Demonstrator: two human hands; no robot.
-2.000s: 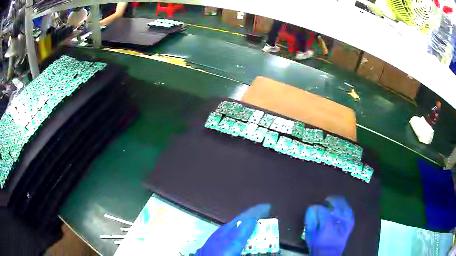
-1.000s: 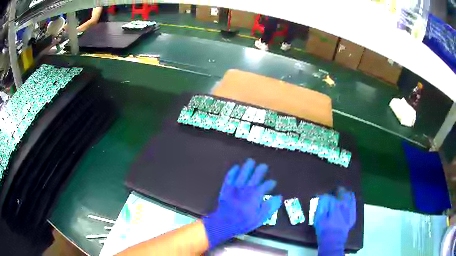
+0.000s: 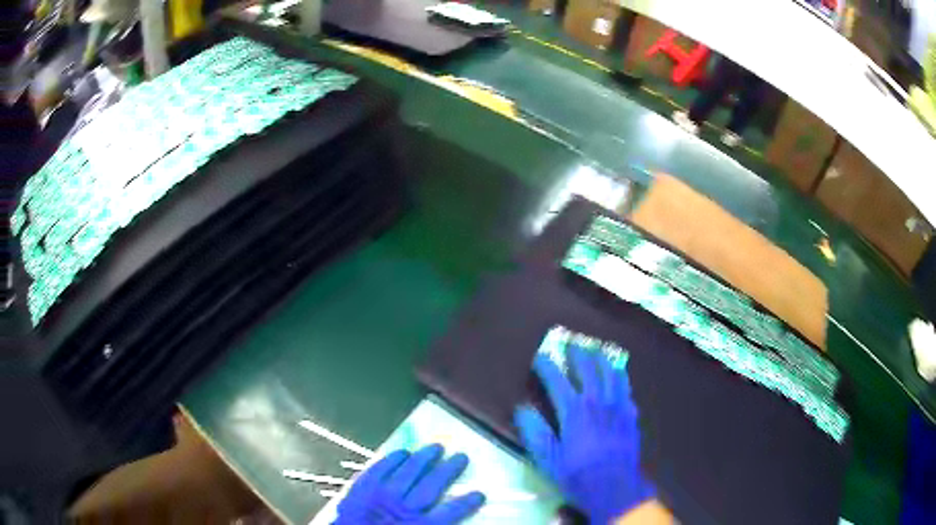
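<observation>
My right hand [image 3: 590,431], in a blue glove, is over the black foam sheet [image 3: 708,431], its fingertips at a short row of small circuit boards [image 3: 583,340]. Its thumb is spread to the left, away from the boards. The fingers partly hide the boards. My left hand [image 3: 411,492], also gloved, is at the bottom edge over the light-blue printed sheet [image 3: 493,461], fingers apart and empty, its wrist cut off. Two tight rows of green-white circuit boards [image 3: 708,313] lie along the foam's far side.
A thick stack of black foam sheets [image 3: 257,215] stands at left, its top covered with boards [image 3: 164,144]. Thin white strips [image 3: 334,438] lie on the green table [image 3: 339,338]. A brown board [image 3: 739,246] lies behind the foam. An open carton [image 3: 174,482] is at lower left.
The view has swung left. My right hand has moved to the foam's left part, where boards now show at its fingertips. My left hand has moved off the foam to the printed sheet.
</observation>
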